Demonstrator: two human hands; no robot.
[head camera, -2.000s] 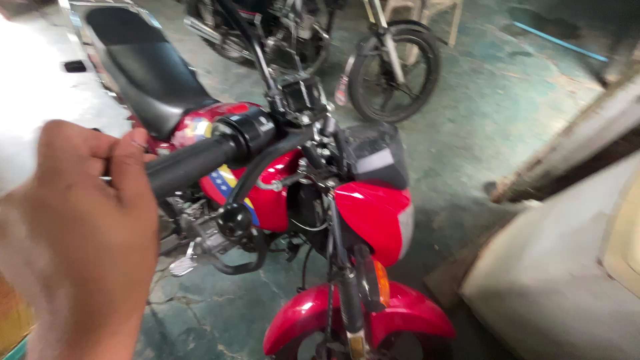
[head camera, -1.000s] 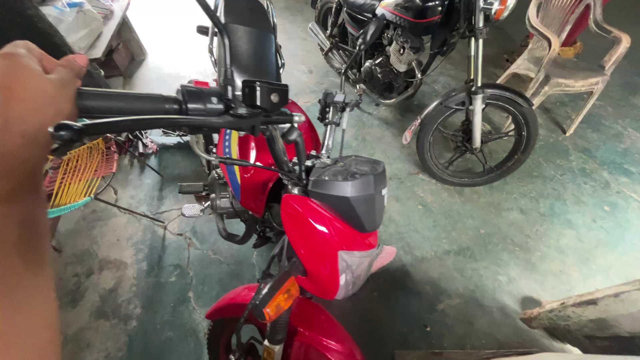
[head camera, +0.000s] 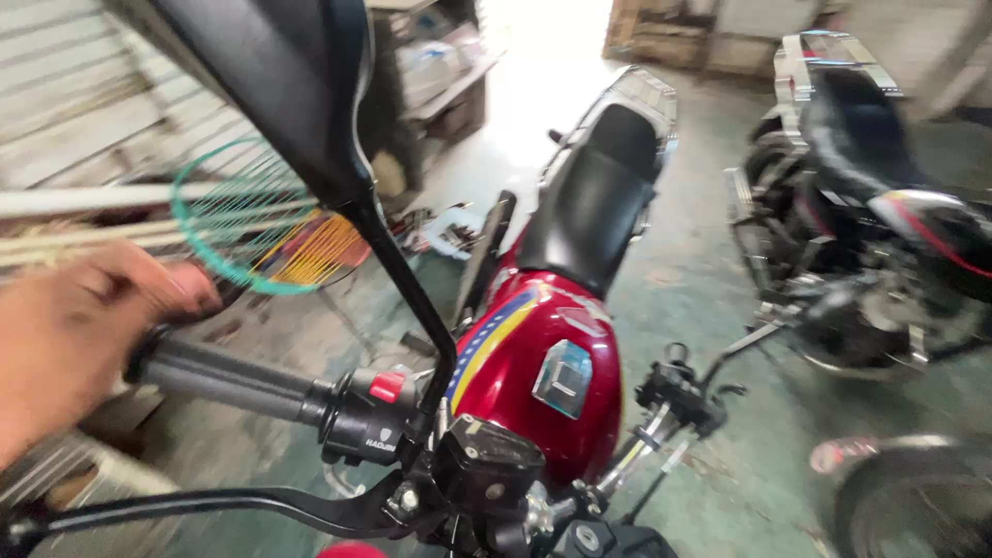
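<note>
My left hand (head camera: 85, 333), blurred, is at the left edge beside the outer end of a black rubber handlebar grip (head camera: 232, 380). Its fingers are bent, with something dark by the fingertips; whether they hold it is unclear. Inboard of the grip sit a switch housing (head camera: 372, 418) with a red switch and a black brake fluid reservoir (head camera: 488, 457). A black brake lever (head camera: 232, 500) runs below the grip. The back of a black mirror (head camera: 294, 93) rises on its stem. Behind are the motorcycle's red fuel tank (head camera: 511, 380) and black seat (head camera: 593, 209). My right hand is out of view.
A second motorcycle (head camera: 860, 139) stands at the right, and a wheel (head camera: 922, 496) shows at the lower right. A chair with green and yellow cords (head camera: 256, 225) is at the left. Behind it, a table (head camera: 457, 85) carries bags.
The view has swung strongly and is now close over the handlebar. My left hand stays near the grip's outer end; the mirror back now fills the upper left.
</note>
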